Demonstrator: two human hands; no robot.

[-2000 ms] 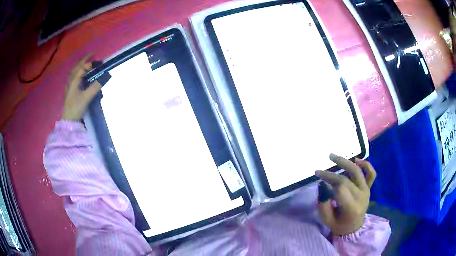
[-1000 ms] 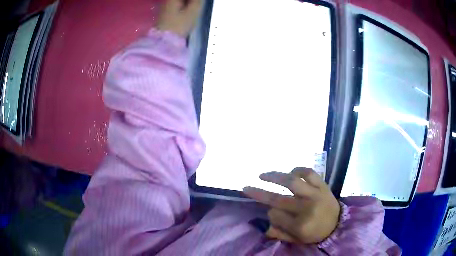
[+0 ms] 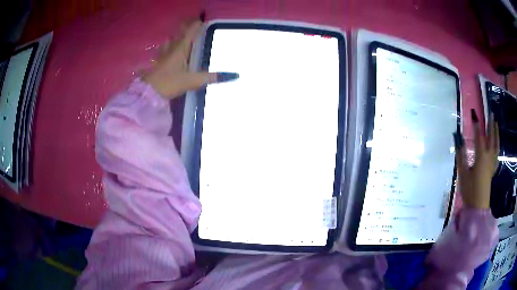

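A tablet (image 3: 269,141) with a white lit screen lies upright in front of me on a white foam sleeve, a small barcode label near its lower right corner. A second lit tablet (image 3: 408,153) with lines of text lies to its right on its own sleeve. My left hand (image 3: 184,71) is at the first tablet's upper left edge, thumb with a black tip over the screen, fingers along the outer side. My right hand (image 3: 479,158) is at the second tablet's right edge, fingers spread and pointing up, holding nothing that I can see.
Several stacked tablets (image 3: 16,107) in sleeves lie at the left bench edge. A dark tablet (image 3: 503,147) lies at the far right, partly behind my right hand. A sign with black characters (image 3: 501,263) shows at the lower right, by blue crate parts. The bench surface (image 3: 73,136) is pink-red.
My right hand has moved from the first tablet's lower edge to the second tablet's right side. My left thumb now lies over the first screen. The second screen now shows text lines.
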